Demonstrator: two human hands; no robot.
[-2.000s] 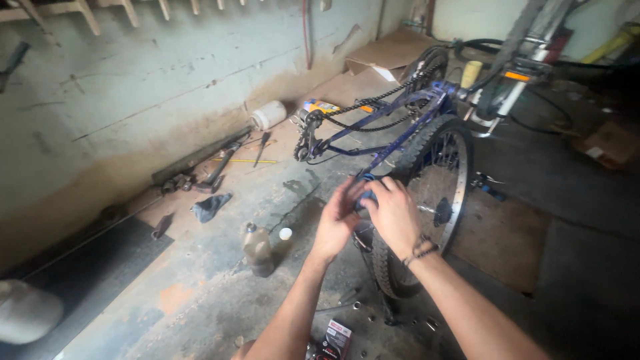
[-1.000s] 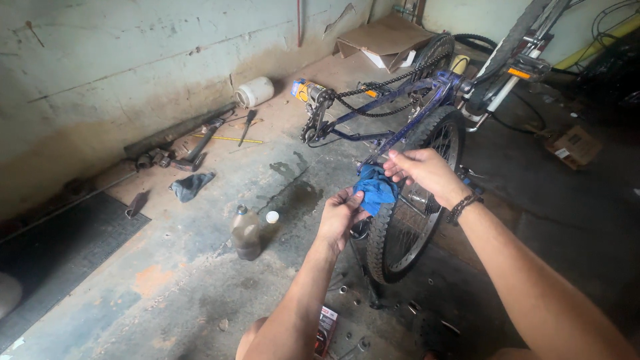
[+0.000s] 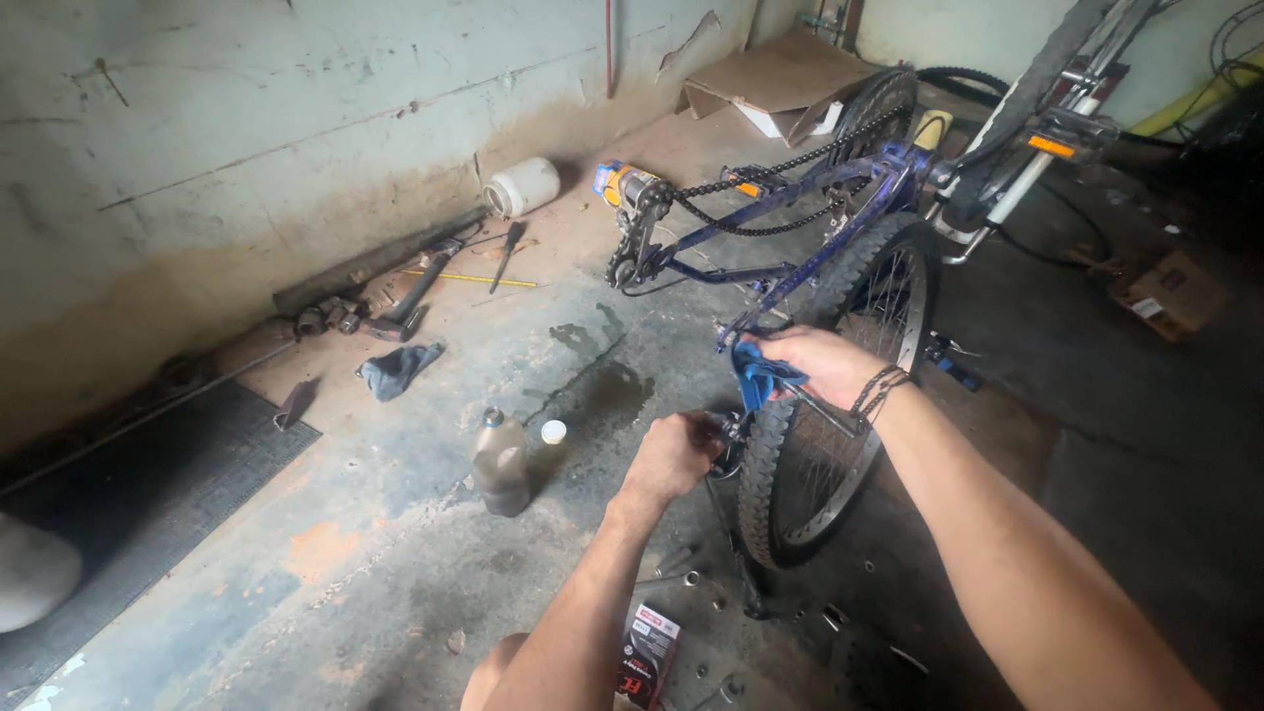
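My right hand (image 3: 825, 365) holds a blue cloth (image 3: 760, 375) and a thin metal rod-like tool (image 3: 822, 411) near the end of the purple bicycle frame (image 3: 825, 255). Lower left of it, my left hand (image 3: 679, 452) closes on a dark metal part (image 3: 731, 431) beside the knobby tire (image 3: 765, 494); its fingertips are partly hidden. The bicycle lies on the floor, its chain (image 3: 760, 232) running to the rear derailleur (image 3: 637, 247).
A plastic bottle (image 3: 501, 464) and white cap (image 3: 554, 432) stand left of my hands. A hammer (image 3: 410, 301), grey rag (image 3: 398, 370) and white jar (image 3: 523, 188) lie near the wall. Sockets, wrenches (image 3: 671, 580) and a printed box (image 3: 649, 652) are on the floor below.
My left hand has let go of the blue cloth and moved down to the metal part by the tire. The cloth is now in my right hand, with the rod-like tool.
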